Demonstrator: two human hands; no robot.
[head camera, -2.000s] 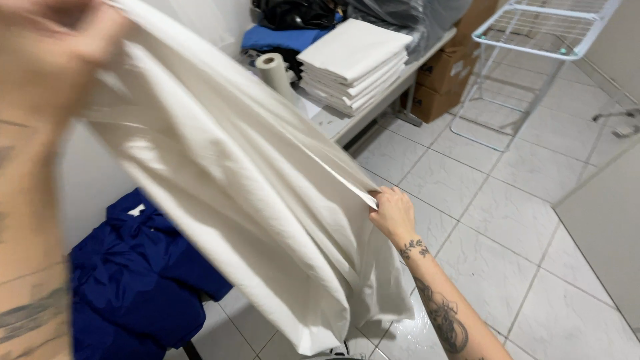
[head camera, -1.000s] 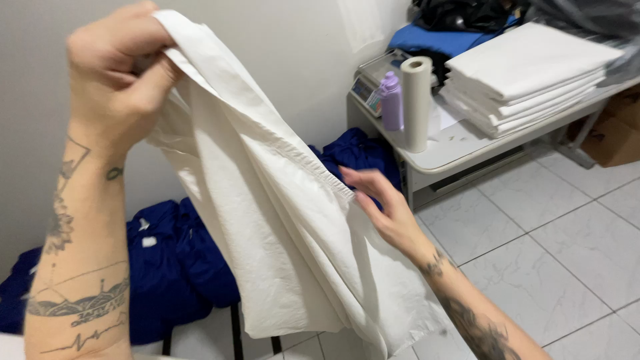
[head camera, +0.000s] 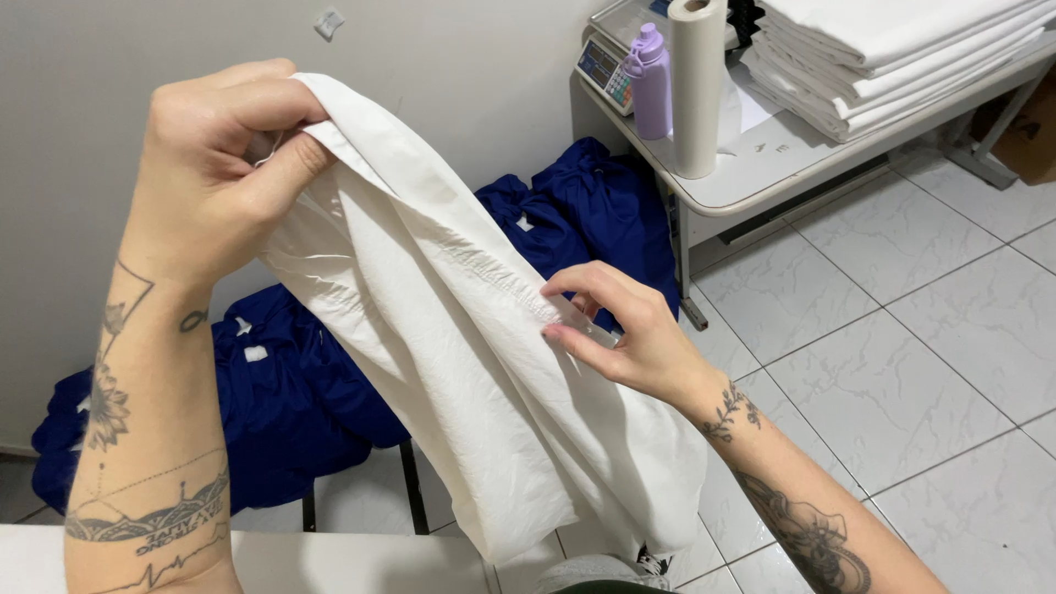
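Note:
My left hand (head camera: 239, 161), raised at the left, is closed on the upper end of a white cloth with gathered seams (head camera: 462, 330). From there the cloth hangs in long folds down toward the lower middle. At the cloth's right edge is my right hand (head camera: 615, 322), its thumb and fingertips touching the gathered seam; whether they pinch it is hard to tell. Behind the cloth lie dark blue fabric bundles (head camera: 289, 404) with small white tags.
A grey table (head camera: 726, 194) at the upper right bears a stack of folded white cloths (head camera: 874, 74), a paper roll (head camera: 697, 99), a purple bottle (head camera: 652, 87) and a digital scale (head camera: 606, 70). A white surface (head camera: 355, 561) crosses the lower left, above tiled floor.
The view has swung left and toward the wall since the first frame. My left hand keeps its hold on the cloth, while my right hand remains at its gathered edge.

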